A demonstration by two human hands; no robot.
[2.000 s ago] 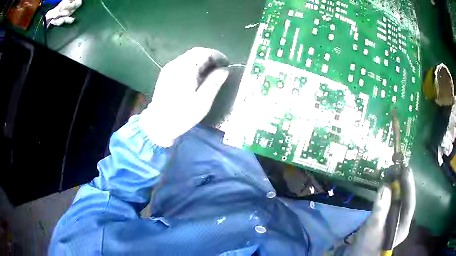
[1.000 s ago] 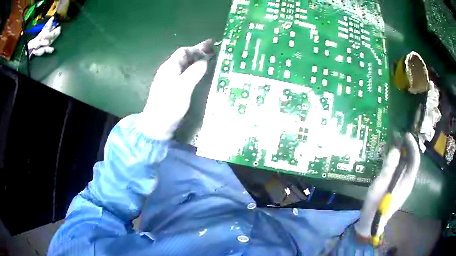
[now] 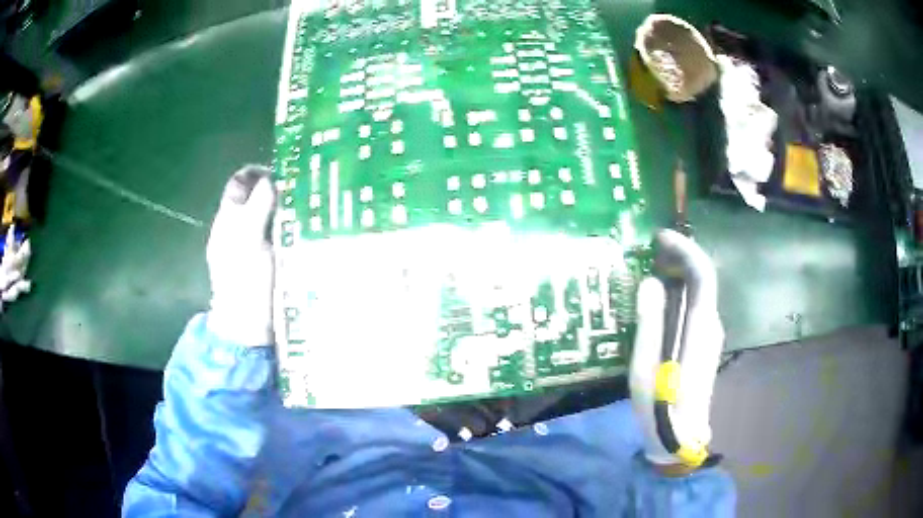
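Note:
The large green circuit board point(image 3: 466, 172) lies pads up in the middle, with strong glare on its lower half. My left gloved hand point(image 3: 241, 258) is at its left edge, dark fingertips up; whether it also grips the board is unclear. A thin solder wire point(image 3: 132, 194) runs from the far left to this hand; its free end is hidden. My right gloved hand point(image 3: 680, 349) is closed around the black and yellow soldering iron point(image 3: 668, 382), beside the board's right edge. The brownish iron tip points up, off the board, over the mat.
A yellow cup-like holder point(image 3: 676, 63) stands right of the board. Beyond it, a black tray point(image 3: 781, 86) holds white crumpled cloth point(image 3: 747, 126), a yellow-orange sponge point(image 3: 801, 169), a silvery clump and a round metallic container. Tools and white cloth lie far left.
The view has shifted right, and the board now appears further left and straighter. The iron tip, over the board two seconds ago, is off its right side. My left hand is lower along the left edge.

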